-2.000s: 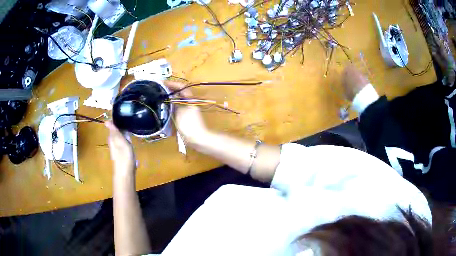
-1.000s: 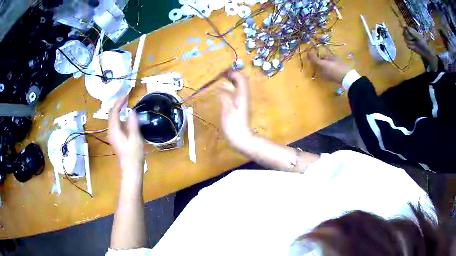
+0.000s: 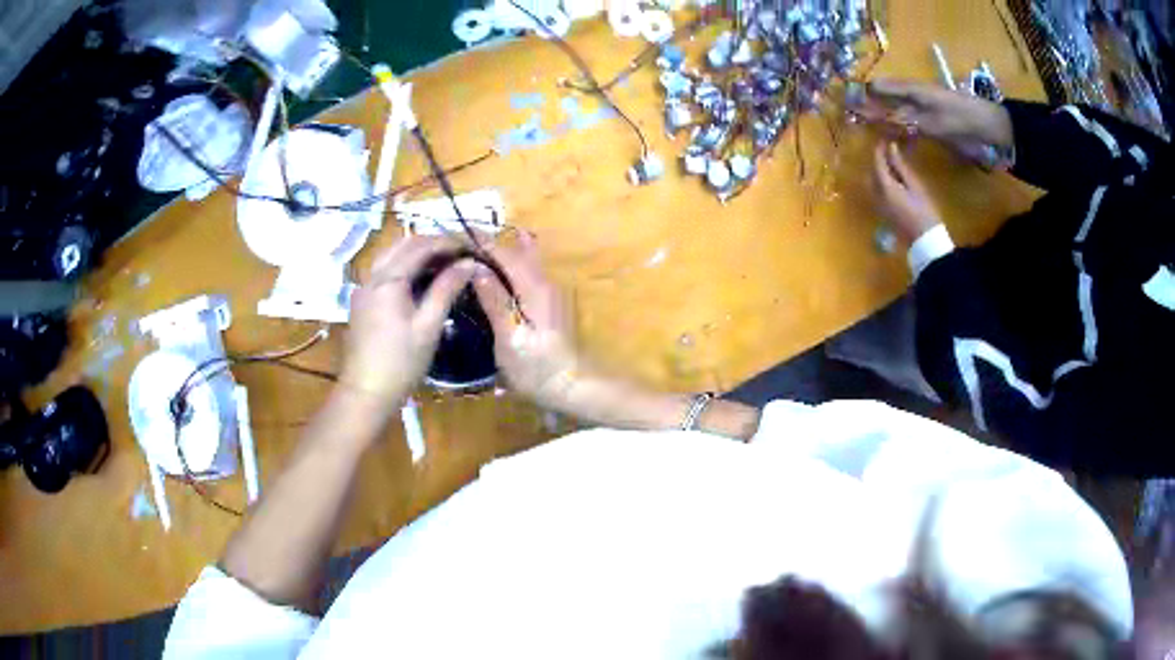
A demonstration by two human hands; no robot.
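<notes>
The glossy black camera head [image 3: 464,351] sits on the bench, largely hidden under both hands. My left hand [image 3: 402,316] is bent over its left and upper side, fingertips together at the dark cable. My right hand [image 3: 531,346] is on its right side, fingers closed on the cable's lower part, with small wire ends showing. The dark cable [image 3: 445,181] runs from a yellow end at the upper left down between my hands. Exactly what the fingertips pinch is partly hidden.
White housings with wires stand left [image 3: 187,413] and upper left [image 3: 307,206]. Silver parts with coloured wires [image 3: 760,90] lie in a heap at the far side, near white rings [image 3: 640,18]. Black shells [image 3: 62,438] are far left. Another person's hands [image 3: 934,123] reach in from the right.
My right hand has come back left to the camera head, and my left hand has closed in over it. The dark cable with its yellow end now lies up-left. The other person's hands have moved.
</notes>
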